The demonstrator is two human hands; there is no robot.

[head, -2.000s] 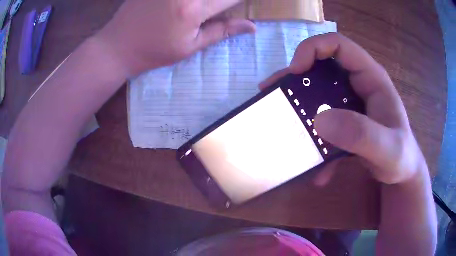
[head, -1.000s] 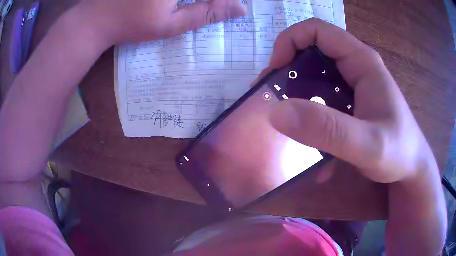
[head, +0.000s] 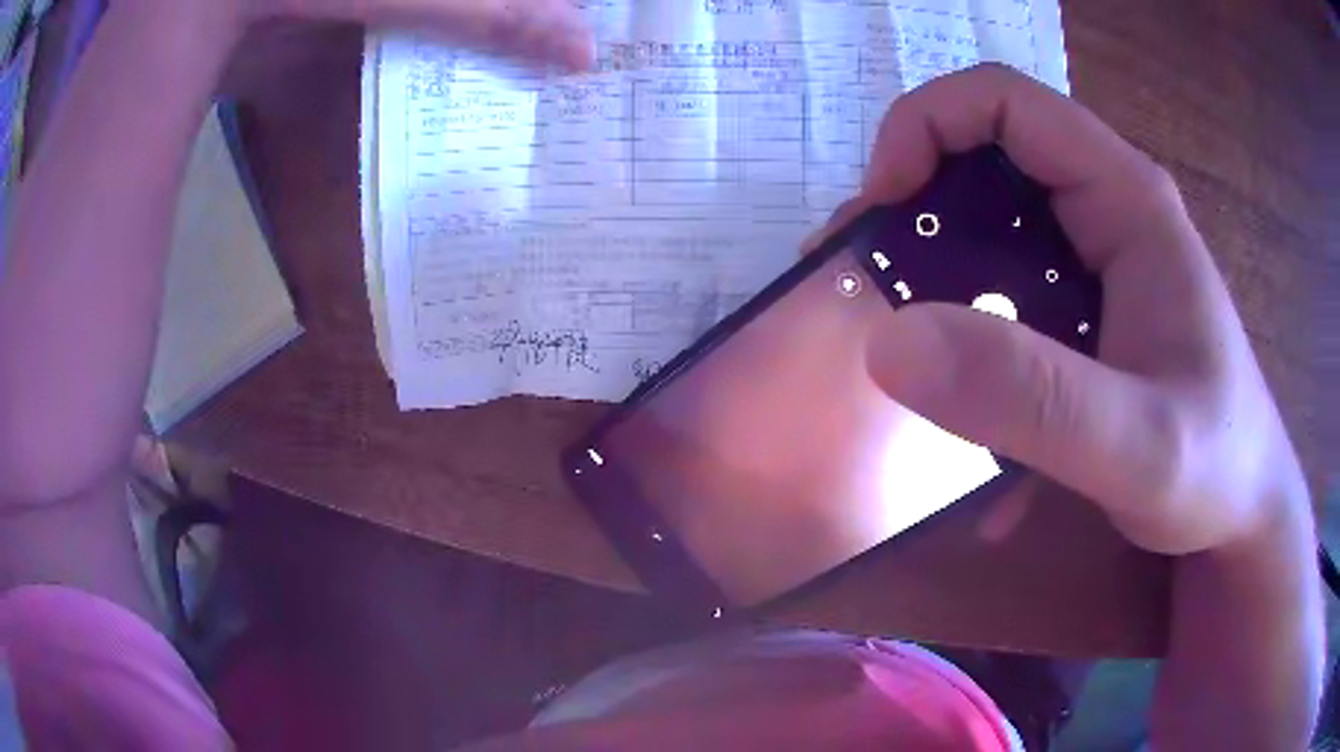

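A smartphone (head: pixel 794 426) with its camera view on shows a blurred pinkish and white picture. My right hand (head: pixel 1088 338) holds it at its upper right end, thumb over the screen, tilted above the desk's front edge. A creased filled-in form (head: pixel 588 221) with a printed table and handwriting at its bottom lies flat on the desk, partly hidden by the phone. My left hand (head: pixel 441 22) is at the top edge, over the form's upper left; it is blurred and partly cut off, and whether it touches the paper is unclear.
The brown wooden desk (head: pixel 323 441) has a curved front edge. A booklet or pad (head: pixel 235 294) with pale page edges lies at the left, partly under my left forearm. A purple object is partly visible at the upper left. My pink clothing is at the bottom.
The kraft-covered thing at the top is out of view, and the printed form shows where a lined sheet was. My left hand has moved up and left. The phone's picture changed from white to pinkish.
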